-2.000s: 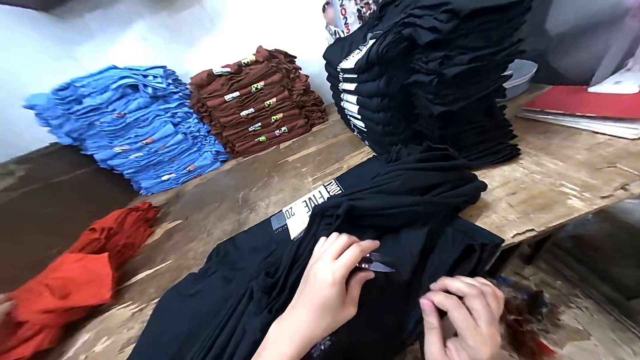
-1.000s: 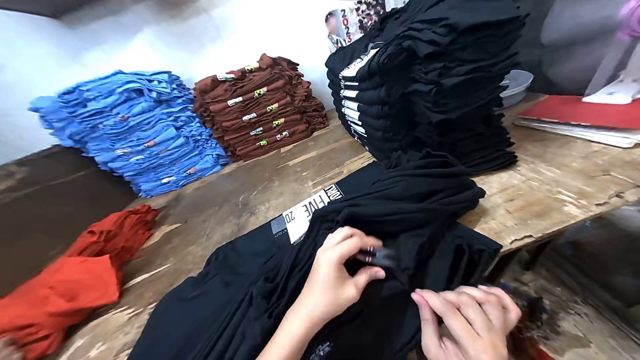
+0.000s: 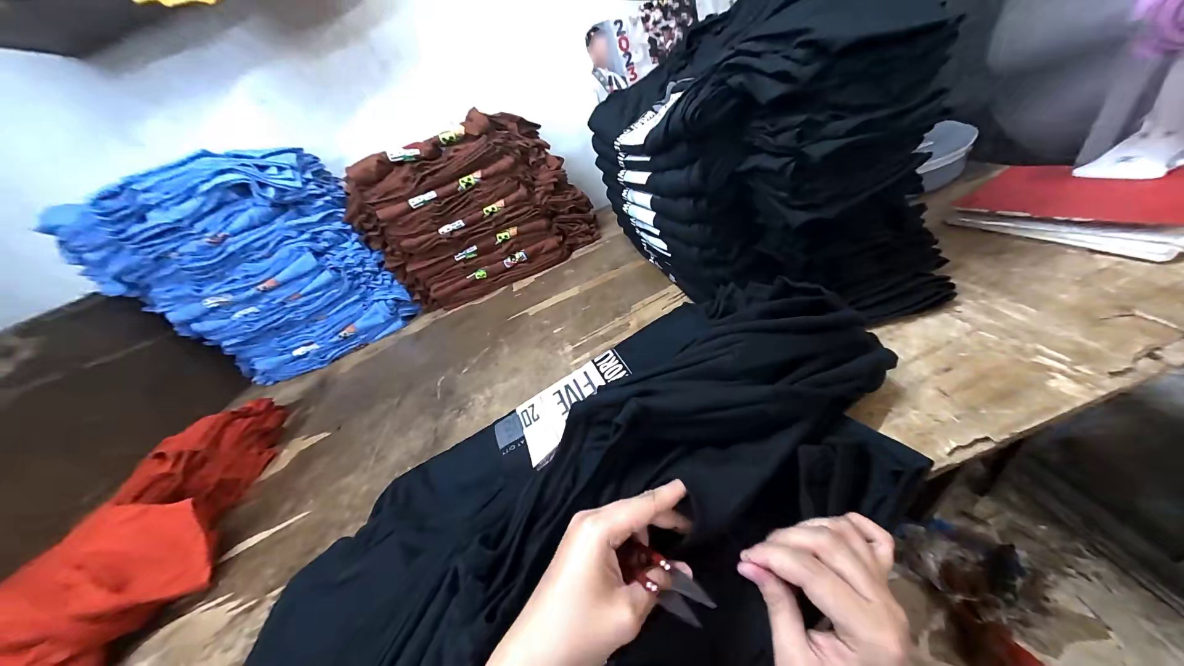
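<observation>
My left hand (image 3: 606, 564) is closed around small red-handled thread snips (image 3: 671, 587), whose metal blades stand apart and point right. Bunched black fabric lies beneath, part of a black T-shirt (image 3: 398, 546) with a white and grey print. To the right, my right hand (image 3: 828, 583) pinches the same fabric between thumb and forefinger; whether a thread is also held cannot be told. The snips' blade tips are near the right fingertips, with a small gap between them.
Folded blue shirts (image 3: 250, 268) and brown shirts (image 3: 472, 213) stand stacked along the wall. A tall stack of black shirts (image 3: 786, 157) rises behind the work. Red cloth (image 3: 139, 555) lies at left, a red folder on papers (image 3: 1073, 196) at right. The wooden table's edge (image 3: 1045, 421) runs along the right.
The snips have turned in my left hand, and their separated blades show more plainly than a second ago. At the far left, a partly seen hand by the red cloth has gone from view.
</observation>
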